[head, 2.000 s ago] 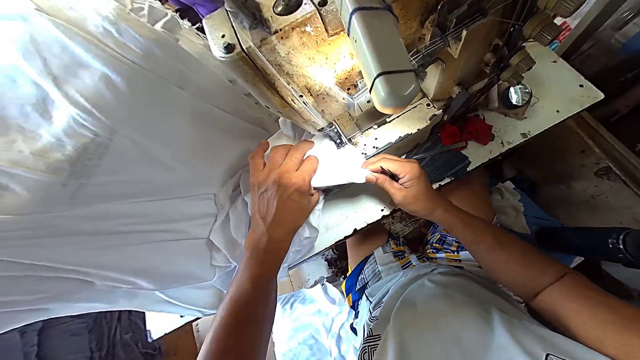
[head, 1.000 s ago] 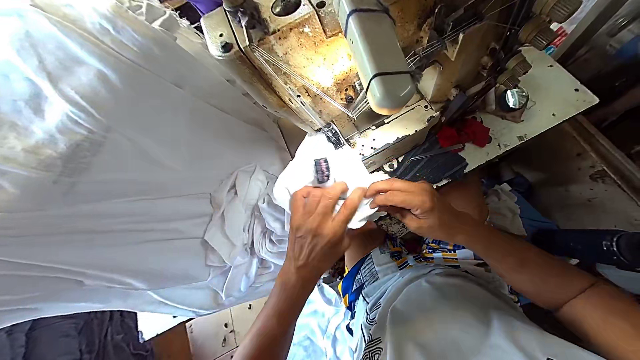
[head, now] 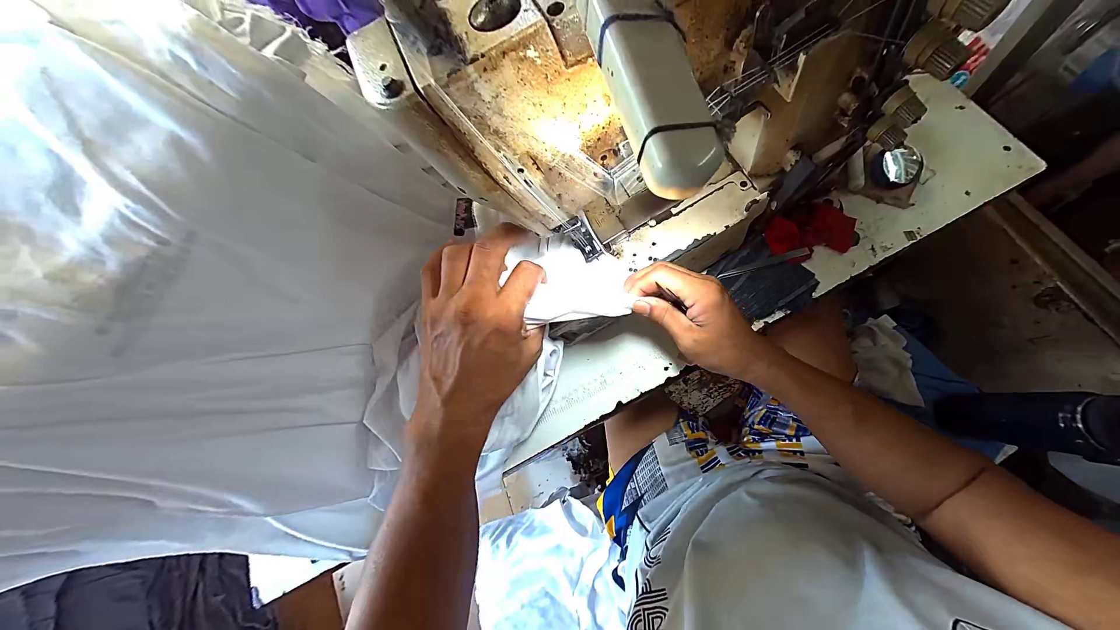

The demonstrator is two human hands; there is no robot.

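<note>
A piece of white fabric lies at the presser foot of a sewing machine. On its left part rests my left hand, fingers bent over the cloth. My right hand pinches the right edge of the same cloth between thumb and fingers; a thin dark tool, perhaps tweezers, seems to be in its palm, its kind unclear. A small dark label shows just beyond my left fingers. The left fingertips are partly hidden in the folds.
A large white cloth covers the left side. Red fabric scraps lie right of the machine on the worn white table, near thread tension knobs. White fabric hangs below the table's front edge.
Since one second ago, both hands have moved the white fabric up to the presser foot. The dark label, then on top of the cloth in front of the foot, now shows beyond my left hand.
</note>
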